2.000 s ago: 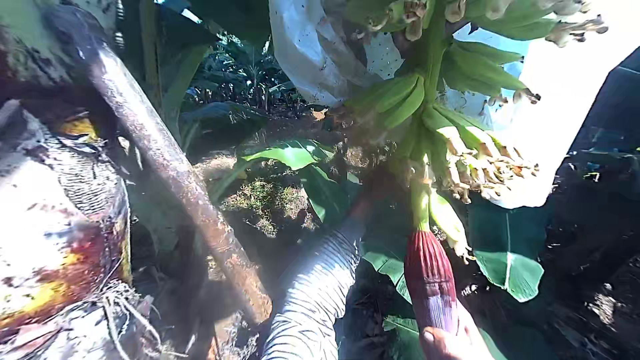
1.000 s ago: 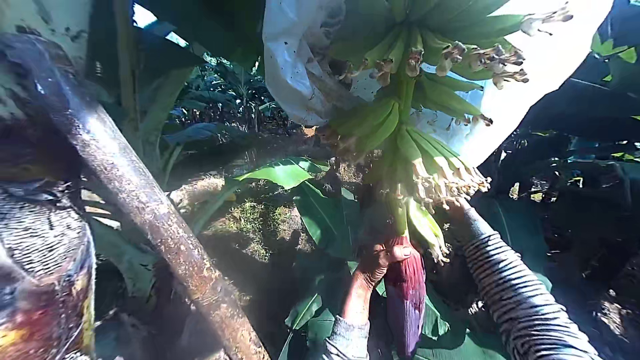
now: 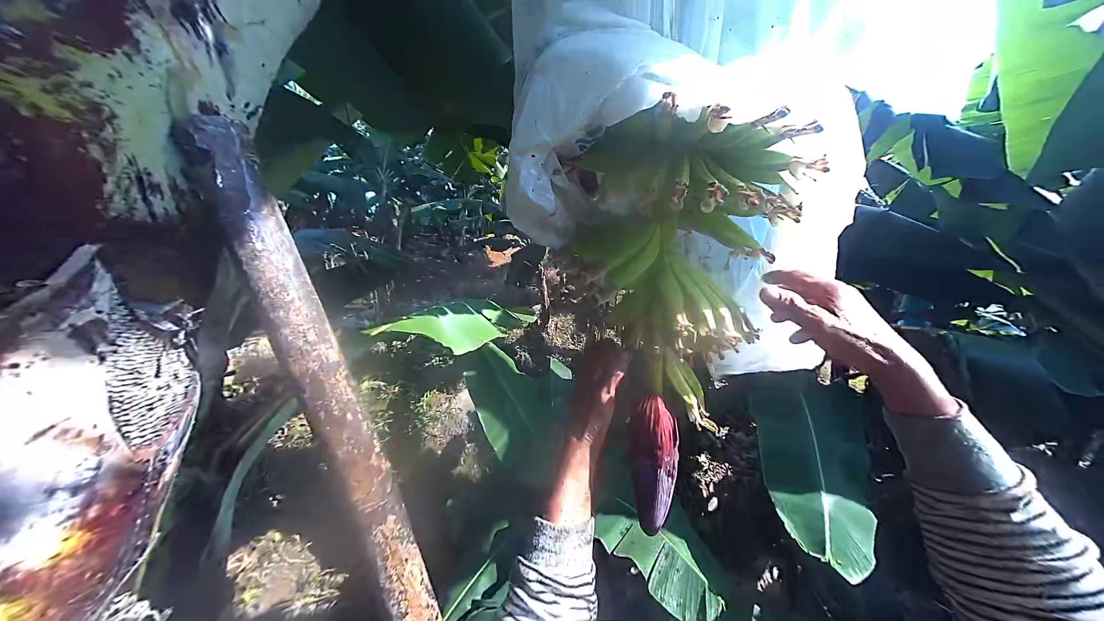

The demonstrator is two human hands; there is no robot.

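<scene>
A bunch of green bananas [image 3: 664,250] hangs at the centre, its upper part inside a pale plastic bunch bag [image 3: 595,78]. Below the lowest hand of fruit hangs a dark red banana bud [image 3: 655,466]. My left hand [image 3: 604,371] reaches up just left of the stalk above the bud; its fingers are hidden in shadow behind or against the fruit. My right hand [image 3: 819,315] is to the right of the lower fruit, in front of the bag's edge, fingers spread and pointing left, with nothing seen in it.
A rough pole [image 3: 319,362] slants down from upper left, beside a banana pseudostem [image 3: 78,431] with peeling, stained sheaths. Broad banana leaves hang below the bunch, one leaf [image 3: 815,474] at the right, another leaf [image 3: 453,326] left of the bunch. Littered ground lies behind.
One second ago my left hand was at the top of the bud; it is now higher, and the bud hangs free of it. My right hand has come out from behind the lower fruit, up and to the right.
</scene>
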